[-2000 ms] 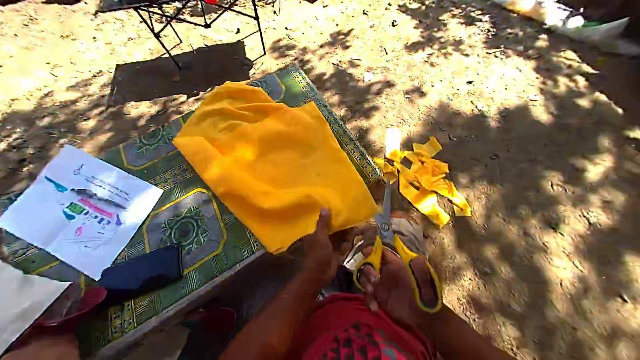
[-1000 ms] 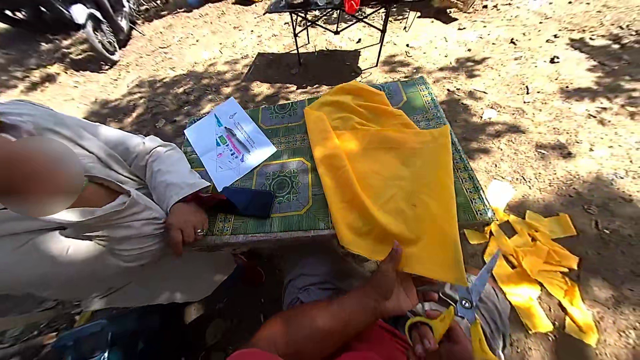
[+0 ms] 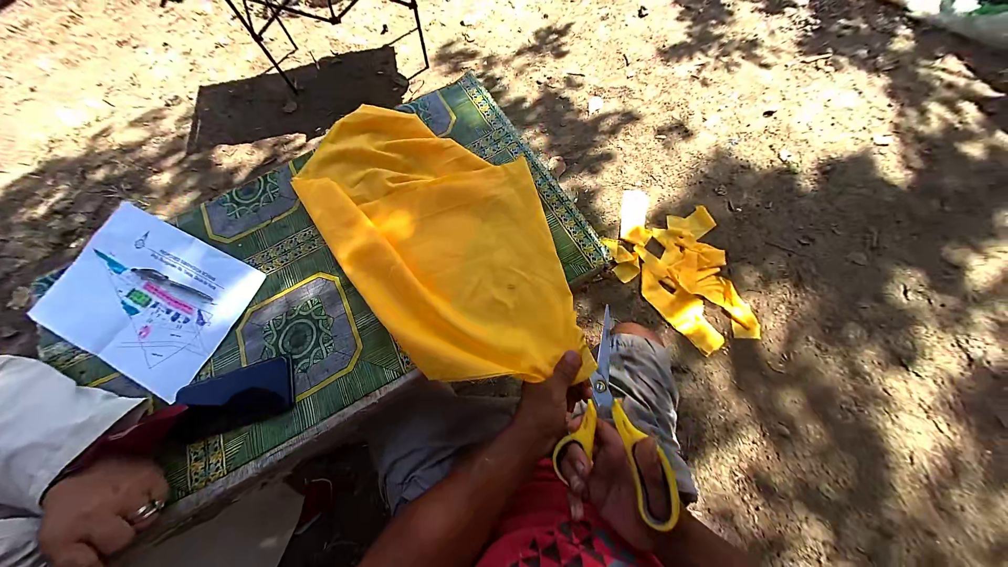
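A large yellow cloth [image 3: 465, 260] lies folded over the table, its near right corner hanging past the edge. My left hand [image 3: 551, 394] pinches that corner between thumb and fingers. Yellow-handled scissors [image 3: 602, 386] are in my right hand [image 3: 618, 480], with fingers through the loops. Their blades point up and away from me, close beside the pinched corner; whether any cloth lies between them cannot be told. Cut yellow cloth strips [image 3: 685, 276] lie in a heap on the ground, right of the table.
The table has a green patterned cover [image 3: 307, 331]. A printed sheet [image 3: 150, 299] and a dark phone [image 3: 236, 390] lie at its left. Another person's hand [image 3: 102, 504] with a ring rests at the lower left. A metal-legged stand [image 3: 331, 16] is beyond.
The view has swung about between frames. The scissors, clearly spread a second ago, now have their blades nearly together. Both hands stay at the cloth's near corner.
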